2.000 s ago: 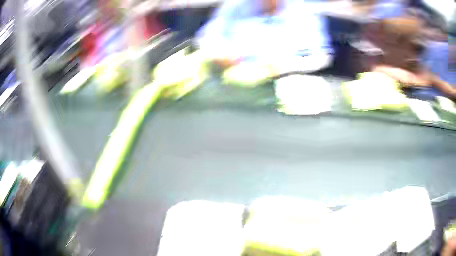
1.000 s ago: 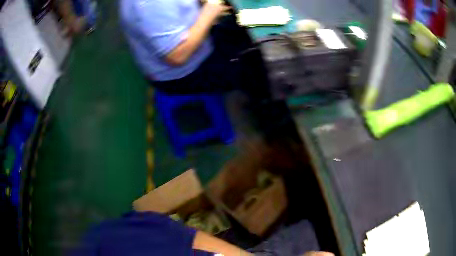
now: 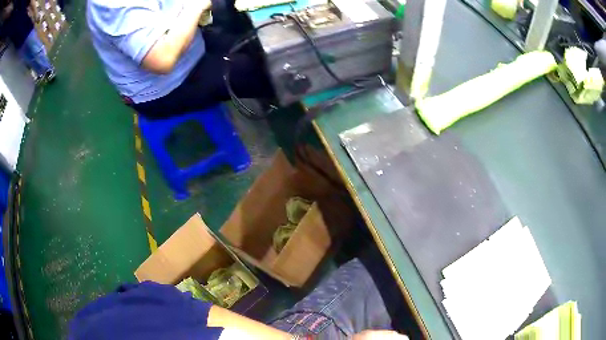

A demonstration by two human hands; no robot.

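A fanned stack of white sheets [image 3: 495,282] lies on the black bench mat [image 3: 425,179] at the lower right. A stack with yellow-green edges [image 3: 555,325] is beside it, cut off by the bottom edge. My left hand [image 3: 380,335] shows only as a small strip at the bottom edge, over my lap; its fingers and anything in it are hidden. My right hand is not in view. An open carton [image 3: 282,219] with yellowish pieces [image 3: 289,229] stands on the floor beside my legs.
A second open carton [image 3: 176,255] holds similar pieces. A lime-green roll [image 3: 488,93] lies on the belt by a pale post [image 3: 423,50]. A grey metal machine [image 3: 325,56] with cables stands ahead. A seated person [image 3: 149,46] is on a blue stool [image 3: 193,149].
The view has swung from the bench and belt to the floor on the left, then steadied. The white stack, cartons and machine now show more clearly. My left forearm still reaches across my lap.
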